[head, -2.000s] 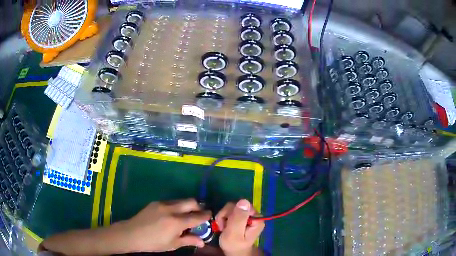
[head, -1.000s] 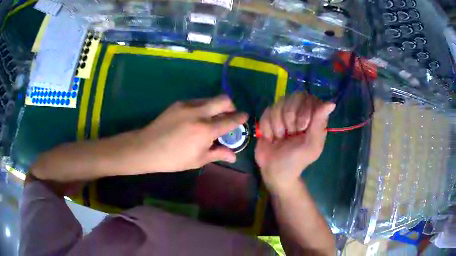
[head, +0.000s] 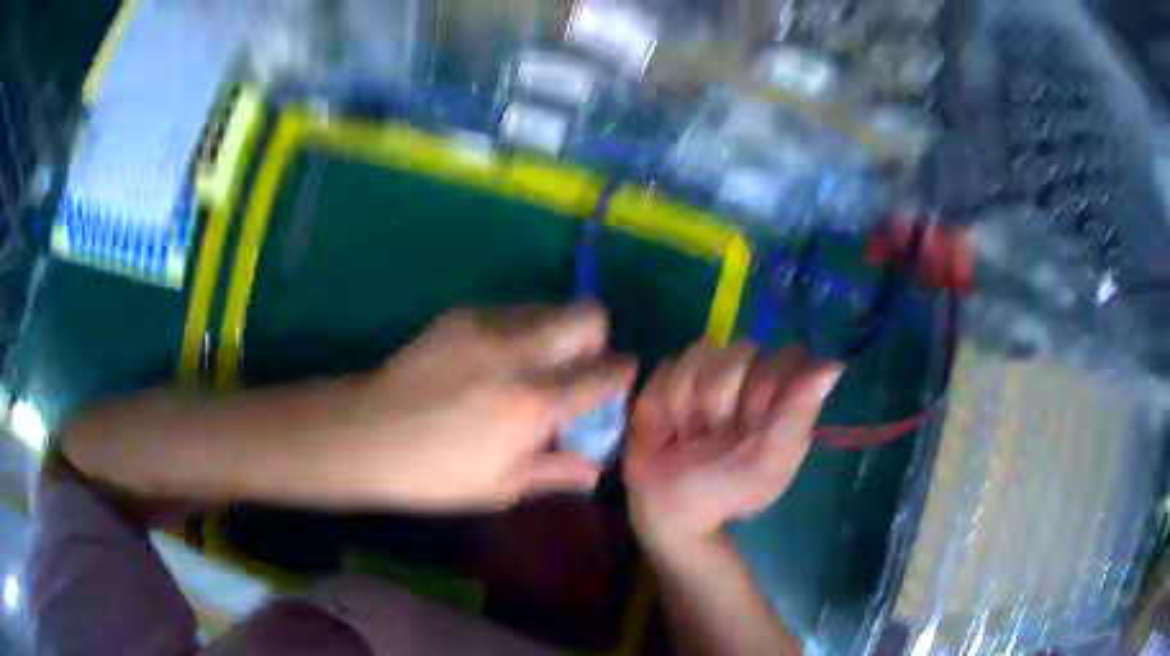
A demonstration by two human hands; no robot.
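Note:
The whole view is blurred. My left hand (head: 449, 417) holds a round component (head: 594, 429) between thumb and fingers, low over the green mat. Its pale centre shows; the fingers cover part of its rim. My right hand (head: 719, 436) is a curled fist close at the component's right side. A red test lead (head: 879, 433) runs from behind this fist to the right. The probe itself is hidden in the fist. A blue-black lead (head: 589, 256) runs down to the component from behind. The contact disc cannot be made out.
Yellow tape (head: 513, 169) frames the green mat (head: 385, 244). Sticker sheets (head: 122, 237) lie at the left. A tan blister tray (head: 1052, 500) is at the right, with a red block (head: 926, 253) and coiled dark wires behind. A tray with dark round components stands at the far right back.
The view has shifted and blurred, so the hands and mat sit lower in the picture. My right fist is now closer to the component, and the red probe tip no longer shows.

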